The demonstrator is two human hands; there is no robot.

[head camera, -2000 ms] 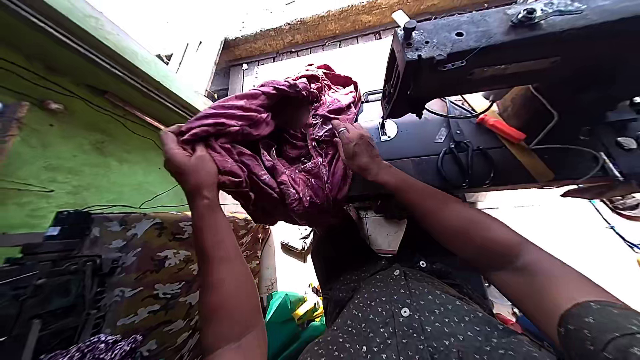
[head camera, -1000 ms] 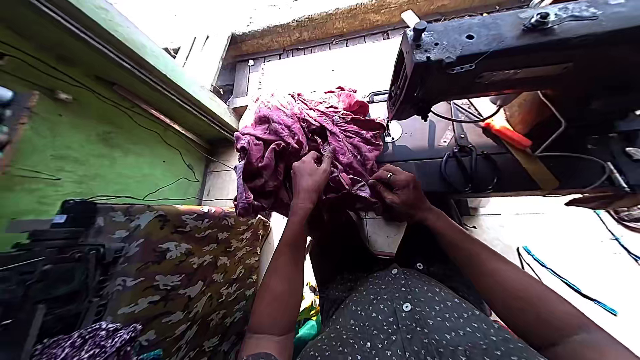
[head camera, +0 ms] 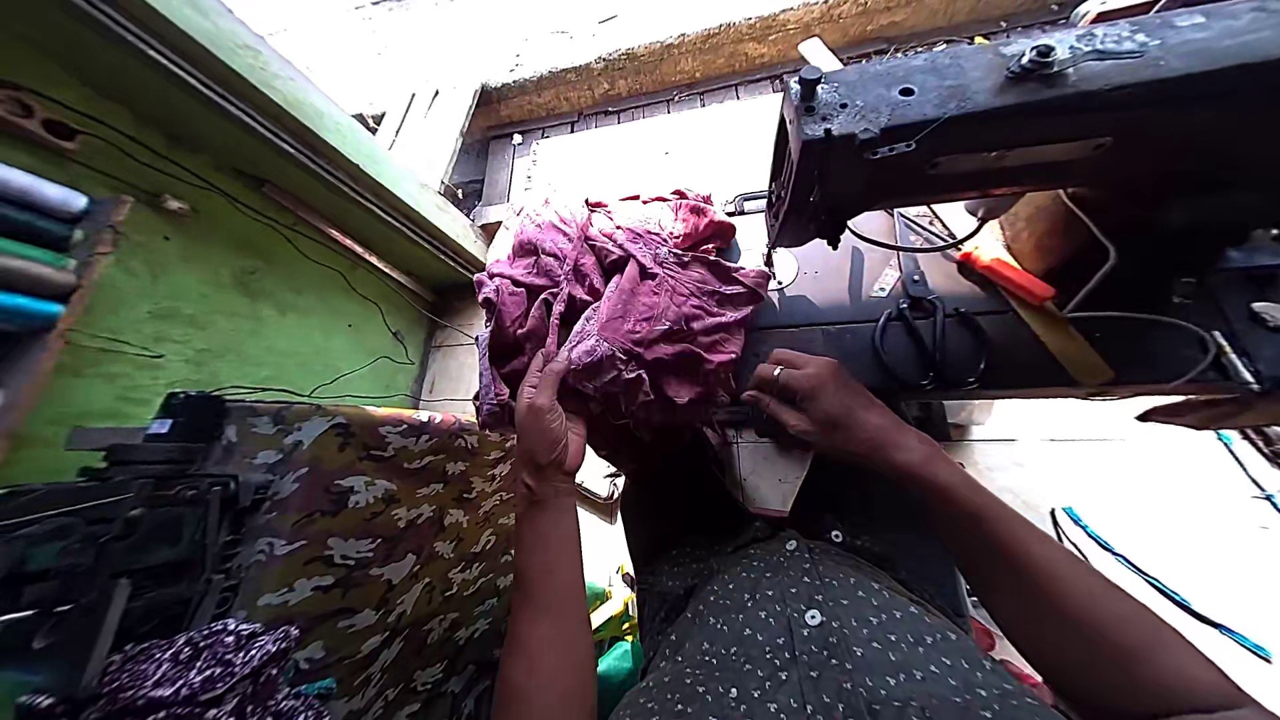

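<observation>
A crumpled maroon cloth garment [head camera: 660, 310] lies bunched on the sewing machine's bed, left of the needle. My left hand [head camera: 548, 415] grips its near left edge between thumb and fingers. At the table's near edge, just right of the garment, is my right hand [head camera: 812, 400], with a ring on one finger and its fingers bent; whether it holds anything cannot be made out. The black sewing machine [head camera: 960, 120] reaches in from the right, its needle end close to the garment's right side.
Black-handled scissors [head camera: 925, 345] and an orange-handled tool [head camera: 1008, 277] lie under the machine's arm. A green wall [head camera: 230, 300] stands at the left, above camouflage cloth [head camera: 370, 540] and dark machinery [head camera: 120, 540]. Thread spools [head camera: 40, 250] sit on a shelf at far left.
The garment, held up between both hands two seconds ago, now rests on the machine bed. My left hand has moved from its middle to its left edge; my right hand has come off the cloth.
</observation>
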